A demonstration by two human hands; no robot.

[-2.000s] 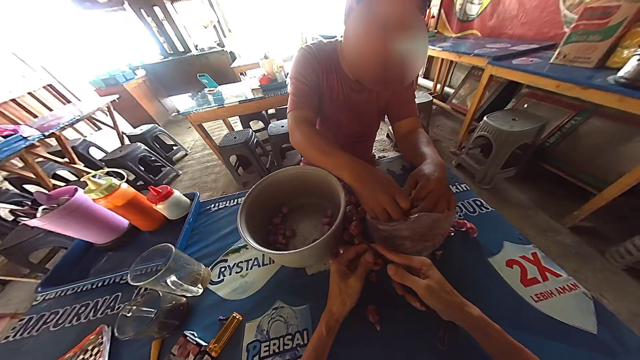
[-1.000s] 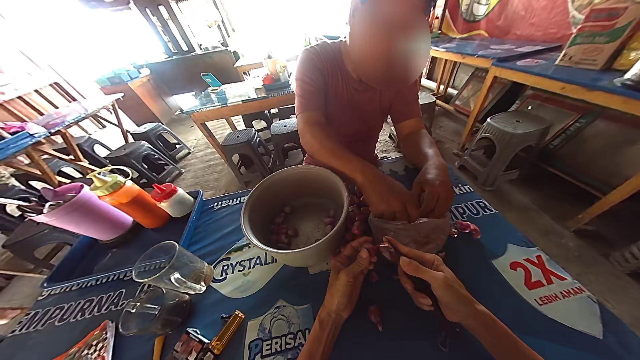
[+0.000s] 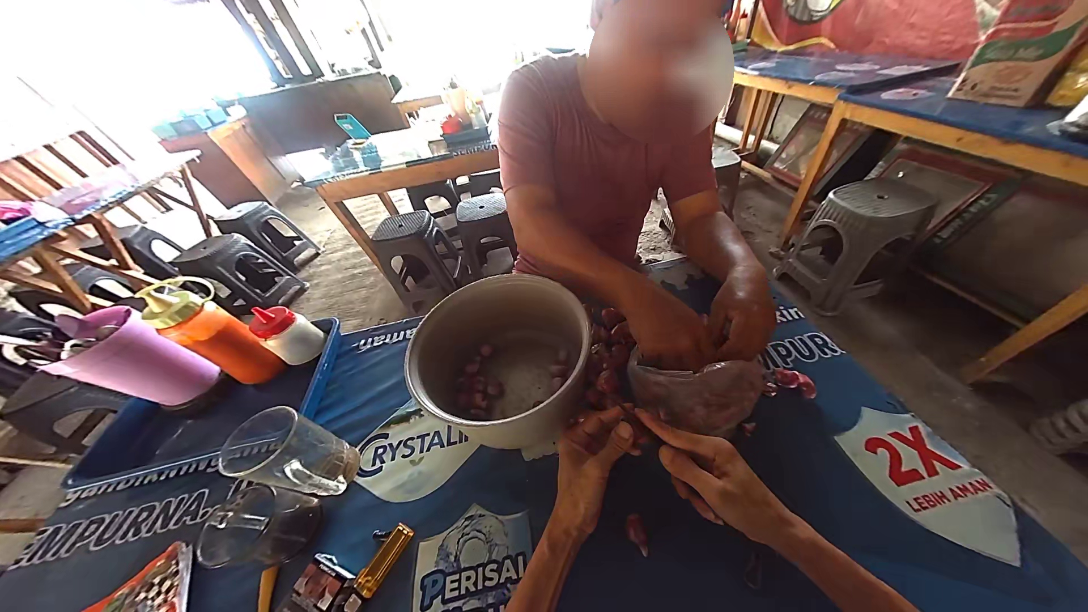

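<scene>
My left hand [image 3: 595, 446] pinches a small shallot at the near edge of a heap of red shallots [image 3: 608, 361]. My right hand [image 3: 710, 472] meets it from the right, fingertips at the same shallot; whether it holds a knife cannot be told. Left of the heap stands a deep metal pot [image 3: 497, 429] with several peeled shallots [image 3: 480, 387] on its bottom. A clear plastic bag [image 3: 697, 395] lies beyond my right fingers, with a co-worker's hands [image 3: 705, 327] at its opening. One loose shallot [image 3: 637, 534] lies on the blue tablecloth [image 3: 680, 569] below my hands.
Two glass mugs [image 3: 289, 450] stand at the left, beside a blue tray [image 3: 327, 365] with a pink container [image 3: 136, 357], an orange sauce bottle [image 3: 221, 340] and a red-capped bottle [image 3: 287, 333]. A yellow lighter [image 3: 382, 561] lies near a small pack [image 3: 316, 585]. The co-worker [image 3: 595, 170] sits opposite.
My hands stay together near the heap, their fingers shifting slightly around the shallot. The co-worker's hands keep to the bag's opening.
</scene>
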